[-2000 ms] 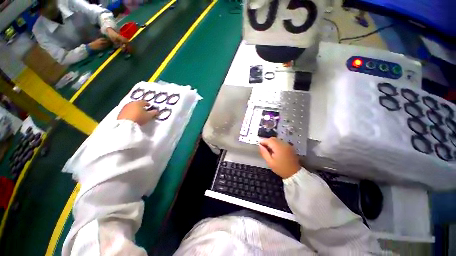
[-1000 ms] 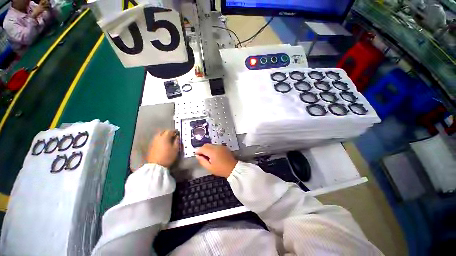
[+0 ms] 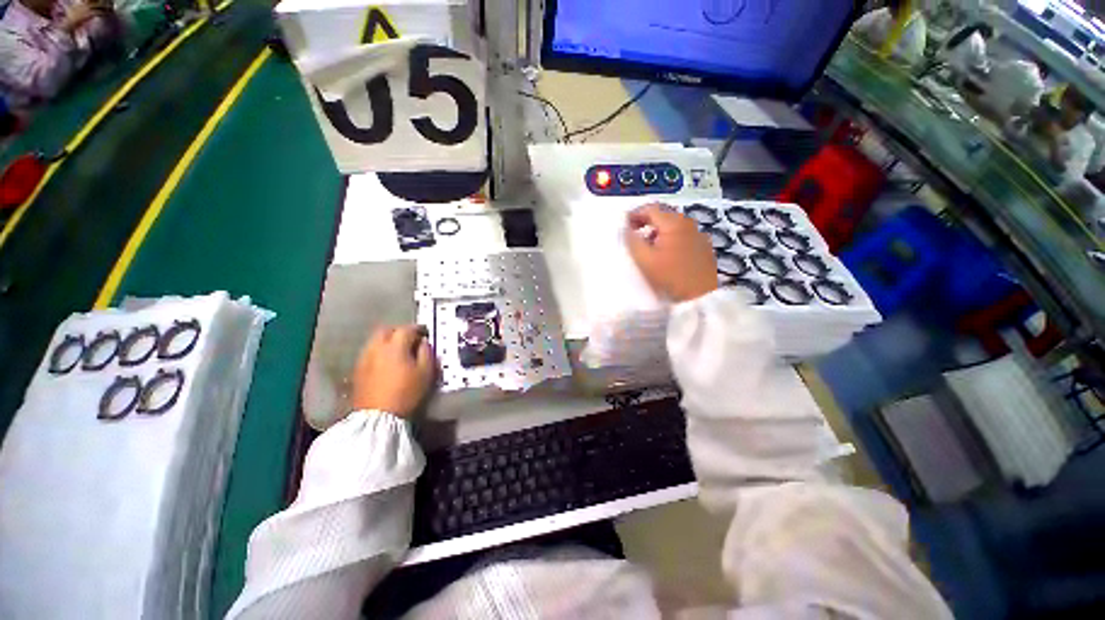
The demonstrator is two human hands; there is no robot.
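Note:
The black fixture point(image 3: 480, 333) sits on the perforated plate point(image 3: 527, 285) under the machine head; whether a ring lies in its round seat is unclear. My left hand point(image 3: 395, 371) rests at the plate's left edge with fingers curled; a small dark bit shows at its fingertips, too unclear to name. My right hand point(image 3: 675, 252) is over the left part of the right-hand tray stack point(image 3: 606, 260), fingers bent together and slightly blurred; its grasp is hidden. Black rings point(image 3: 765, 263) lie in rows right of it. The left-hand stack point(image 3: 109, 484) holds several rings point(image 3: 143, 345).
The machine head with the "05" sign point(image 3: 406, 109) stands behind the plate. A spare black block point(image 3: 413, 228) and a loose ring point(image 3: 448, 227) lie there. The button panel point(image 3: 634, 179) has one red light. The keyboard point(image 3: 545, 466) is in front, the monitor point(image 3: 703, 36) behind.
My right hand has moved from the fixture's front edge up and right to the right-hand stack. My left hand has gone from the left-hand stack to the plate's left edge. The view has turned right.

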